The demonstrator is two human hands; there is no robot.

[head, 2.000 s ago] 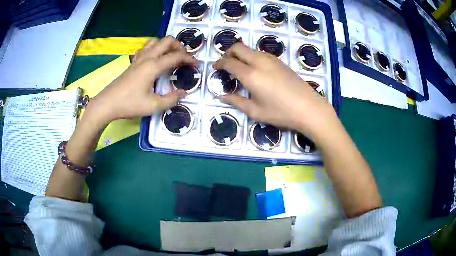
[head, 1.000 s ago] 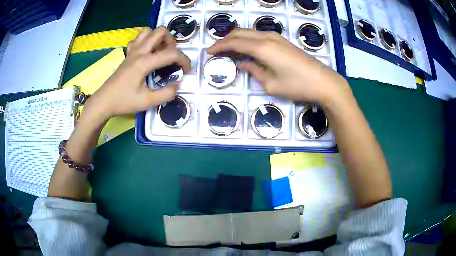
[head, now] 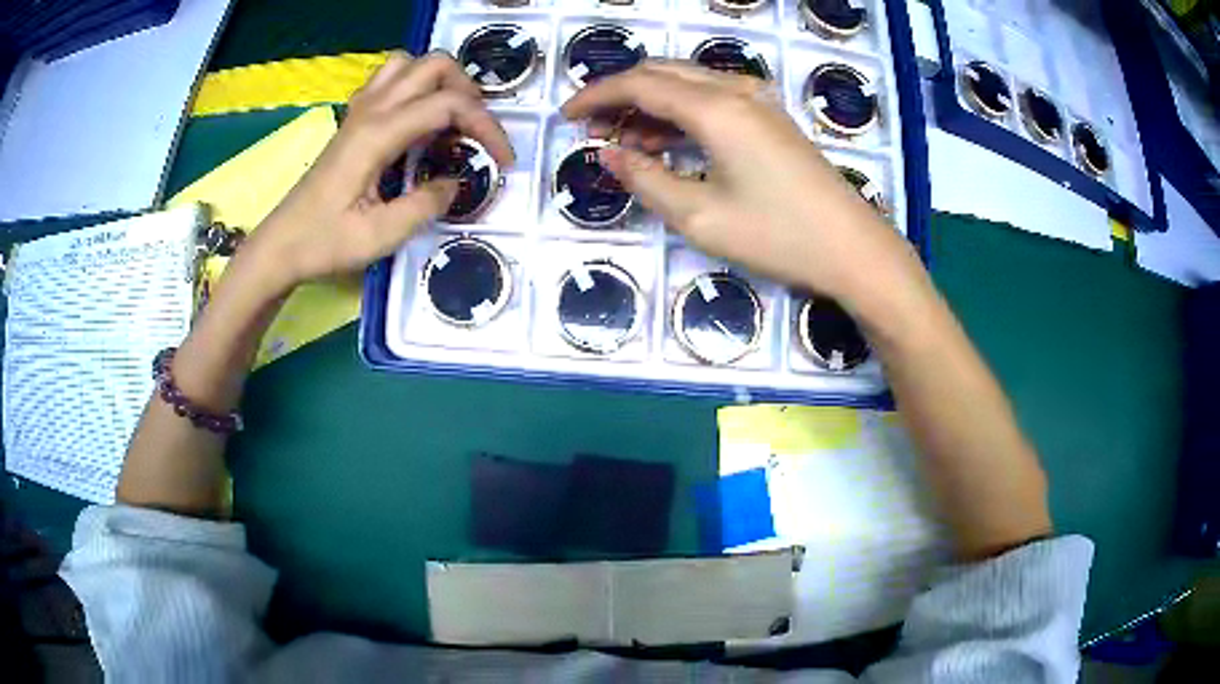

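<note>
Round smartwatch units with black screens, metallic rims and small white tabs sit in the pockets of a white blister tray (head: 502, 354). My left hand (head: 361, 181) has its thumb and fingers around one unit (head: 468, 187) in the left column, slightly shifted in its pocket. My right hand (head: 729, 181) is over the unit to its right (head: 593, 187). The right thumb tip overlaps that unit's upper right edge, and the fingers arch above it. Whether they grip it is unclear. Small reddish text shows on its screen. Other units in that row are partly hidden by my right hand.
A second tray box (head: 997, 154) with three units is at right. Clipboard sheet (head: 100, 354) and yellow paper (head: 274, 187) are at left. Two dark squares (head: 573, 504), a blue square (head: 743, 509), a white sheet (head: 856, 535) and a beige strip (head: 609, 601) are near me.
The unit under my right hand went from bright glare to black with reddish text. My right thumb moved left onto its edge. The left unit shows less glare. The tray's position in view shifted slightly.
</note>
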